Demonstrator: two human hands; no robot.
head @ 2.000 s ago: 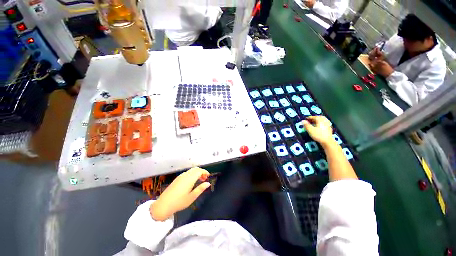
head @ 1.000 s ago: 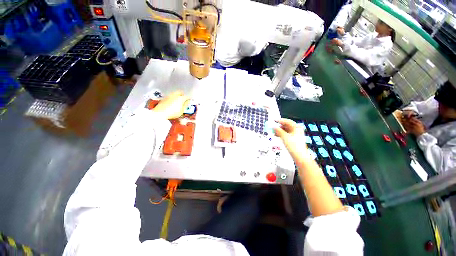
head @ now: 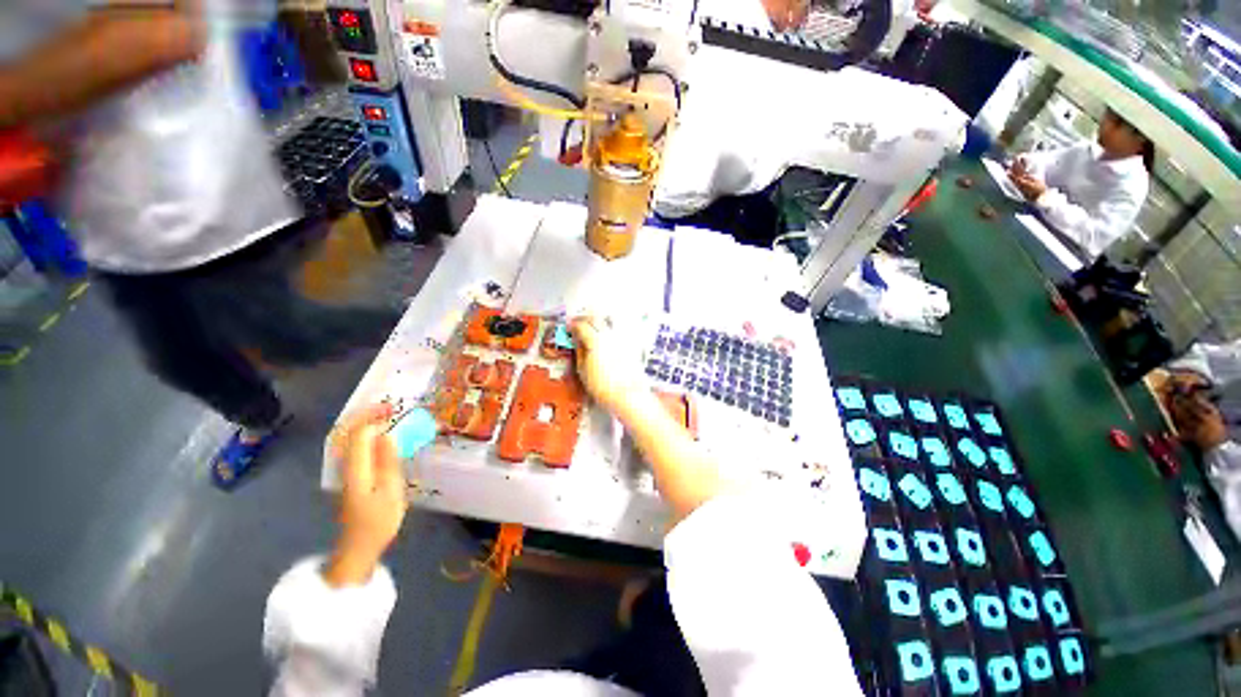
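Observation:
My left hand [head: 365, 479] is left of the orange fixtures, at the white table's front left edge, and holds a teal housing [head: 414, 433] in its fingertips. My right hand [head: 606, 365] reaches over the table; its fingertips grip a teal housing [head: 561, 339] at the upper right orange nest fixture [head: 550, 351]. The fingers partly hide that piece and its nest. Another orange fixture [head: 500, 330] with a dark centre is to its left. Larger orange blocks [head: 542, 415] lie in front. My right forearm partly covers the small orange jig [head: 672, 415].
A brass-gold head [head: 619, 191] hangs behind the fixtures. A dotted sheet [head: 721, 370] lies on the white table [head: 613, 507]. A black tray [head: 871, 572] of teal housings is at right on the green bench [head: 1014, 368]. A person [head: 170, 177] stands at left.
My left hand has moved from the fixtures to the left with a teal housing. My right hand has moved left from beside the dotted sheet to the upper right fixture. A person has appeared at left.

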